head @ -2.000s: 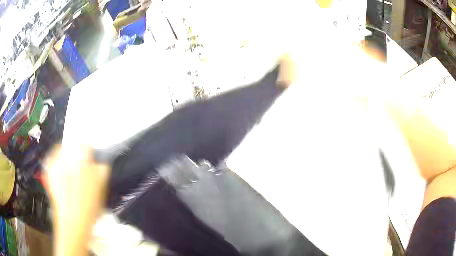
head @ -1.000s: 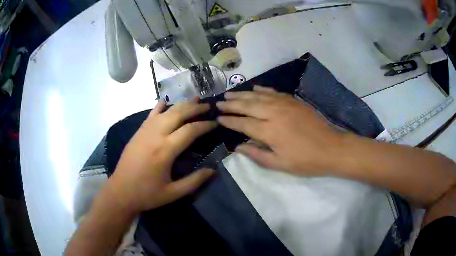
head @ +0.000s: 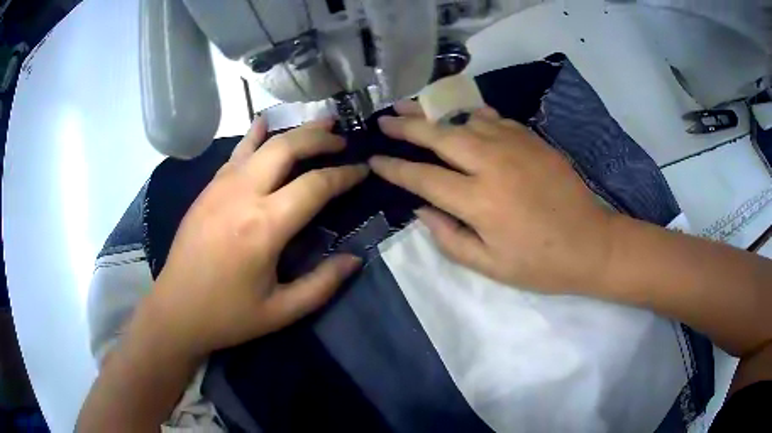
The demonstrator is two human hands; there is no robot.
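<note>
The dark denim garment (head: 364, 338) lies on the machine bed, its near-black upper edge under the presser foot (head: 351, 112). My left hand (head: 254, 228) lies flat on the cloth left of the needle, fingertips close to the foot. My right hand (head: 499, 194) lies flat on the cloth right of the needle, fingers spread. Neither hand grasps anything; both press the cloth. White pocketing (head: 525, 347) shows below my right hand. The needle tip is not clear. The cream knob (head: 449, 97) sits just above my right fingers.
The cream-white machine head (head: 313, 34) fills the top centre, with a smooth pale guard bar (head: 176, 84) at its left. Black thread snips (head: 711, 121) lie at the right. A printed scale (head: 745, 216) runs along the right table edge. The white table (head: 63, 169) extends at the left.
The view is closer to the machine head. The dark cloth edge has moved under the presser foot and now covers more of the bed. Both hands remain on the cloth, fingertips nearer the foot.
</note>
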